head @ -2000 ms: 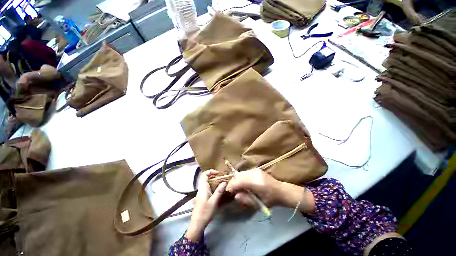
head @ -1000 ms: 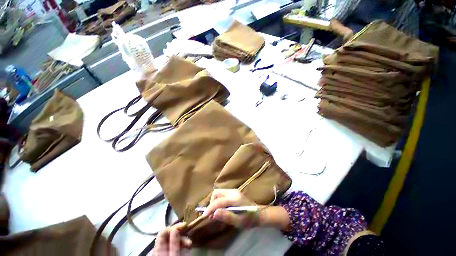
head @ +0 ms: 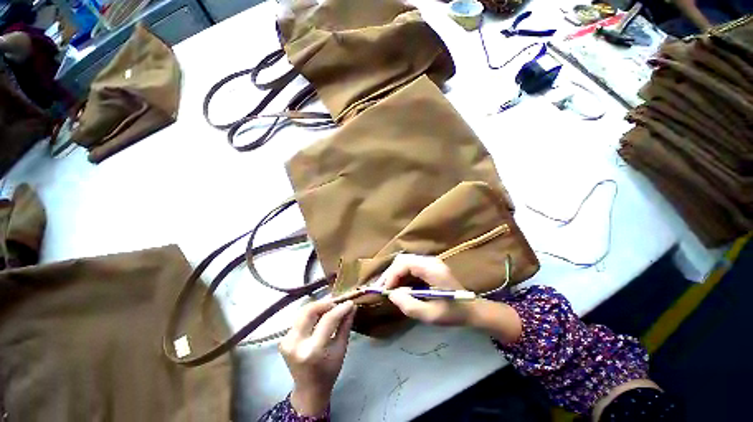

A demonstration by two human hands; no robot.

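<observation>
A brown fabric bag (head: 404, 165) lies on the white table in front of me, with a pale piped line across its pocket. My left hand (head: 316, 342) pinches the folded edge of the bag at its near side. My right hand (head: 425, 290) holds a slim white pen-shaped tool (head: 446, 293) like a pencil, its tip at the edge beside my left fingers. A thin pale cord loops near my right wrist. Long dark straps (head: 248, 247) extend from the bag to the left.
Other brown bags lie at the far centre (head: 371, 53), upper left (head: 132, 95) and lower left (head: 107, 330). A tall brown pile (head: 698, 132) stands at the right. Pliers (head: 528, 29), a black block (head: 538, 76) and a tape roll (head: 466, 11) lie at the back. Loose thread lies right.
The view has swung back right from one second ago. Compared with two seconds ago, the tool lies flatter in my right hand. My left hand still pinches the edge.
</observation>
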